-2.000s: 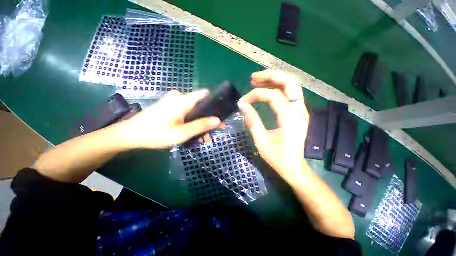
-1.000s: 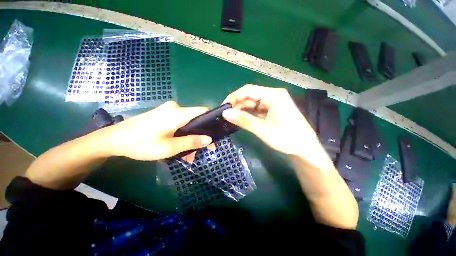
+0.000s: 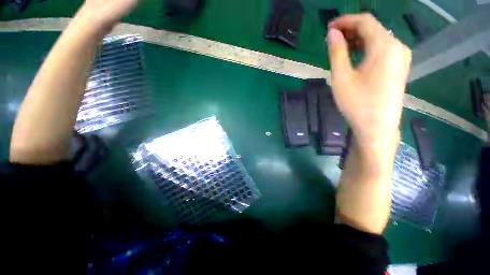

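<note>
My left hand (image 3: 110,7) is at the top edge, left of centre, and its fingers are cut off. My right hand (image 3: 370,70) is raised at the upper right, over the cream strip, with thumb and index tips close together; whether a small piece is between them cannot be told. The working sheet (image 3: 207,169), with its grid of dark squares under shiny film, lies in front of me, its film wrinkled. Black phone back covers (image 3: 295,121) lie side by side left of my right wrist, some hidden behind the forearm.
Spare sheets (image 3: 118,83) lie at upper left beside my left forearm. A dark cover (image 3: 88,151) lies near that forearm. Beyond the cream strip (image 3: 215,49) are several covers (image 3: 285,22). At right are another sheet (image 3: 413,188), a cover (image 3: 423,142), a grey bar (image 3: 456,51) and part of a person.
My hands have moved apart, left to the top edge and right up and rightward. The cover between them no longer shows in my left hand. The view has shifted.
</note>
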